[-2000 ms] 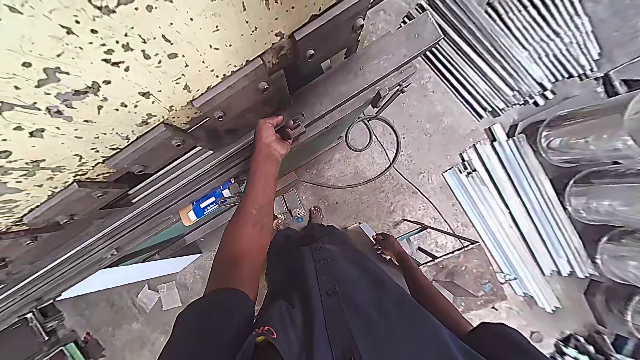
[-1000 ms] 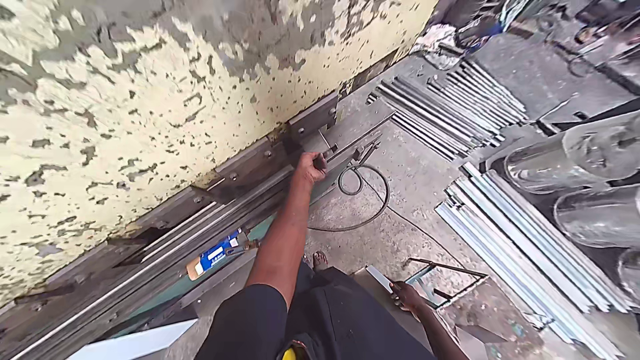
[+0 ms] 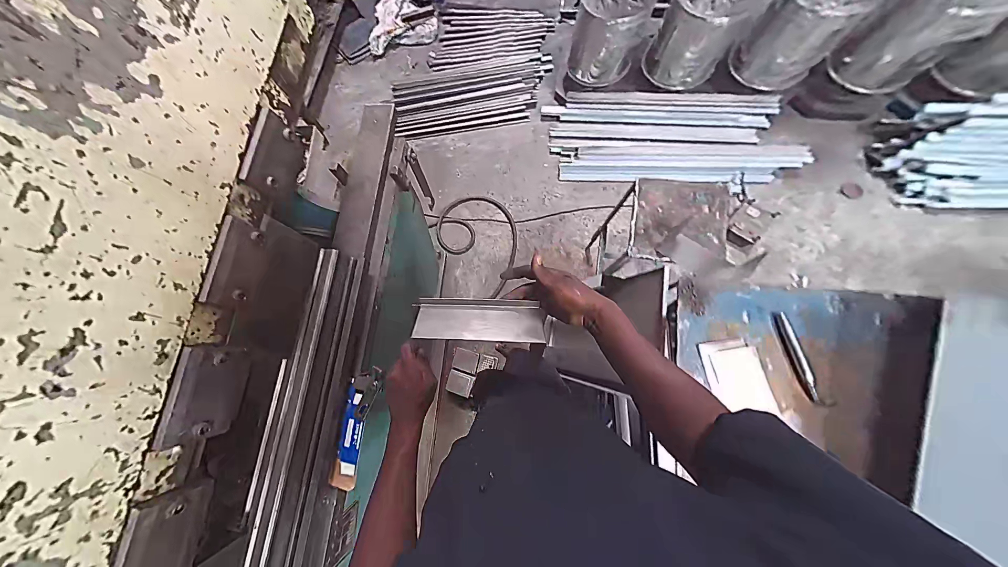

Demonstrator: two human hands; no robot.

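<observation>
A short bent sheet-metal piece [image 3: 479, 321] lies crosswise in front of my body, a narrow flange along its far edge. My right hand [image 3: 565, 293] grips it at its right end, thumb raised. My left hand [image 3: 409, 382] is just below the left corner, fingers curled; whether they touch the metal is unclear. To the left stands a press brake with a worn, pale painted ram [image 3: 150, 197], segmented upper tooling [image 3: 256, 264] and a long lower die [image 3: 303, 394]. A blue and white box [image 3: 350, 429] rests on the bed beside my left forearm.
A cable [image 3: 513, 228] loops on the floor beyond my hands. Metal strips [image 3: 465, 98] and lighter channel lengths [image 3: 669, 138] lie in stacks near wrapped cylindrical bundles [image 3: 610, 47]. On the right, a worn blue table [image 3: 858, 346] carries a pen-like tool [image 3: 797, 358] and pale plates [image 3: 736, 374].
My left hand has come back from the press brake's tooling toward my body. My right hand has risen from beside the metal stand and now holds the bent piece. The view has turned strongly right.
</observation>
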